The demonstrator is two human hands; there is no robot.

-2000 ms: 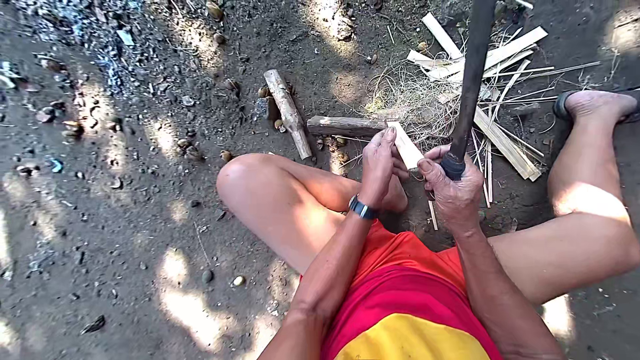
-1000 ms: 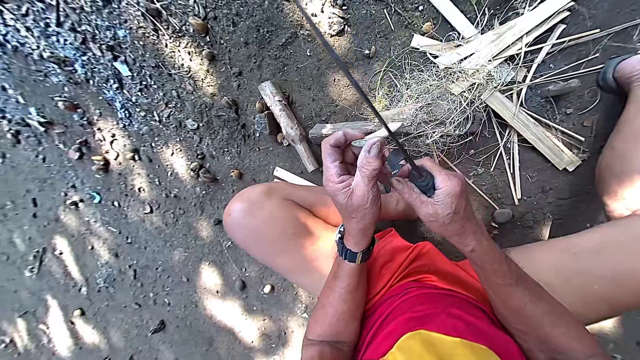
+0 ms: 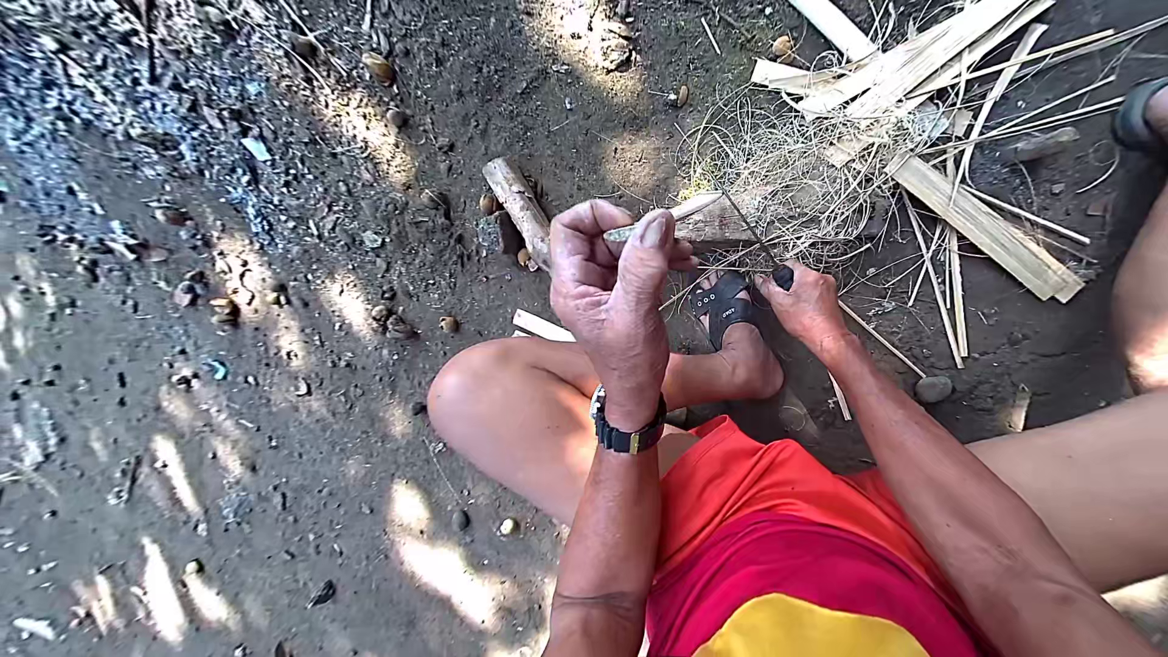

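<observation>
My left hand [image 3: 620,283], with a watch on its wrist, pinches a slim pale strip of split wood or bamboo [image 3: 680,212] between thumb and fingers. My right hand [image 3: 808,299], lower and to the right, is closed around the dark handle [image 3: 783,276] of a long knife. Its blade [image 3: 746,225] shows nearly edge-on as a thin dark line, running up and left toward the strip's tip. Whether blade and strip touch, I cannot tell. Behind the strip lies a piece of wood [image 3: 730,219] on the ground, partly under fine curly shavings [image 3: 794,169].
Flat split strips [image 3: 990,224] and thin slivers lie in a heap at the upper right. A short round stick [image 3: 518,203] rests left of the wood piece. My sandalled foot [image 3: 725,306] is close below the knife. Small stones and debris dot the soil.
The broad blade seen upright two seconds ago has tilted and turned edge-on. My right hand has moved away from my left hand, which keeps its hold on the strip.
</observation>
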